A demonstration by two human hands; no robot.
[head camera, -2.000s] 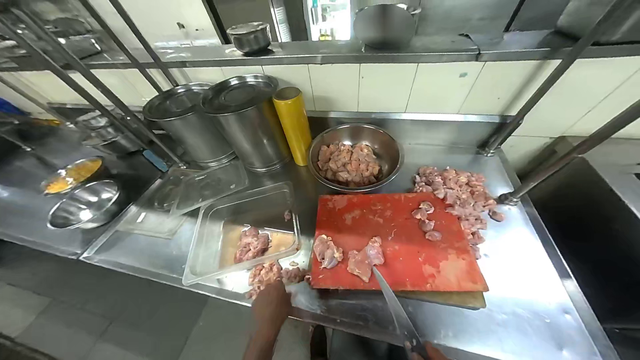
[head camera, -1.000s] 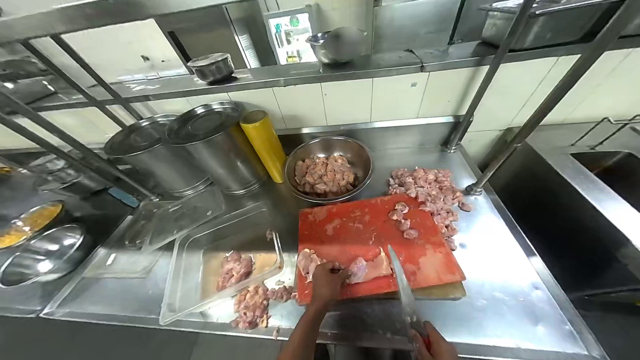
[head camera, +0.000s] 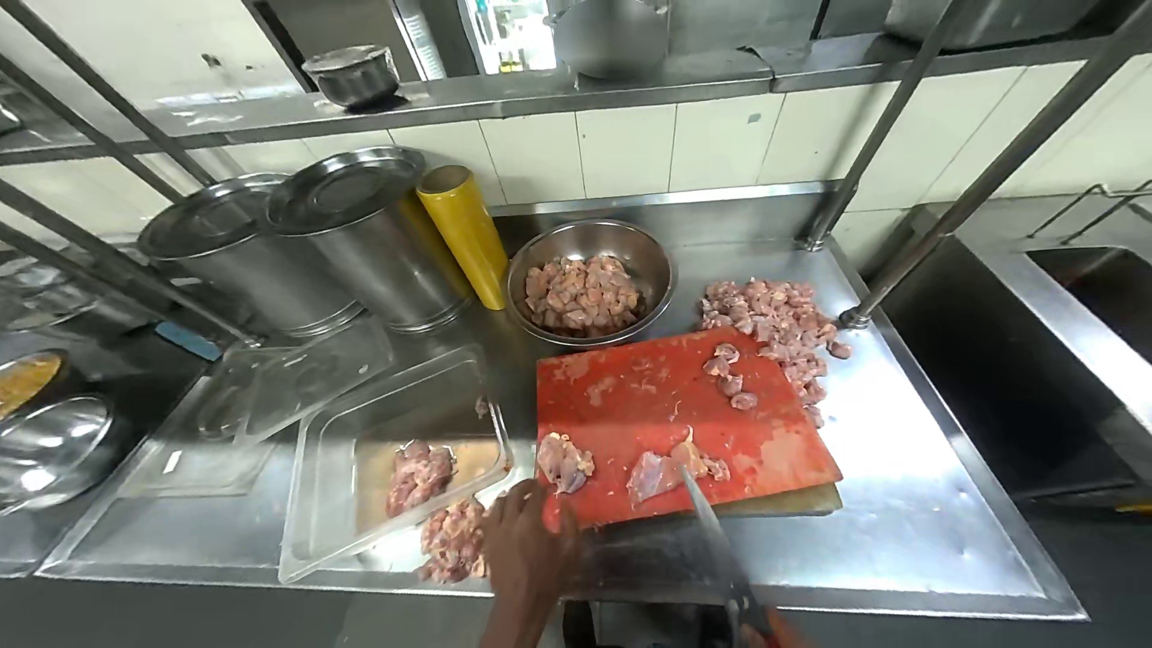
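My right hand (head camera: pixel 772 630), at the bottom edge, grips a knife (head camera: pixel 715 531) whose tip touches a piece of raw meat (head camera: pixel 657 475) on the red cutting board (head camera: pixel 612 396). My left hand (head camera: pixel 526 549) is at the board's lower left corner, beside a pile of meat trimmings (head camera: pixel 454 540); whether its fingers hold anything is hidden. Another meat piece (head camera: pixel 565 462) lies at the board's left edge. Small cut pieces (head camera: pixel 731 373) rest at the upper right of the board. Beyond them is a heap of cut meat (head camera: pixel 783 324) on the steel table.
A steel bowl (head camera: pixel 661 270) of cut meat stands behind the board. Left of the board is a clear plastic tub (head camera: pixel 315 486) with some meat. Lidded steel pots (head camera: pixel 378 261) and a yellow roll (head camera: pixel 468 238) stand at the back; shelf posts (head camera: pixel 864 180) rise at the right.
My left hand has moved off the meat on the board, left to the board's corner near the trimmings. The knife remains in my right hand. The view has shifted.
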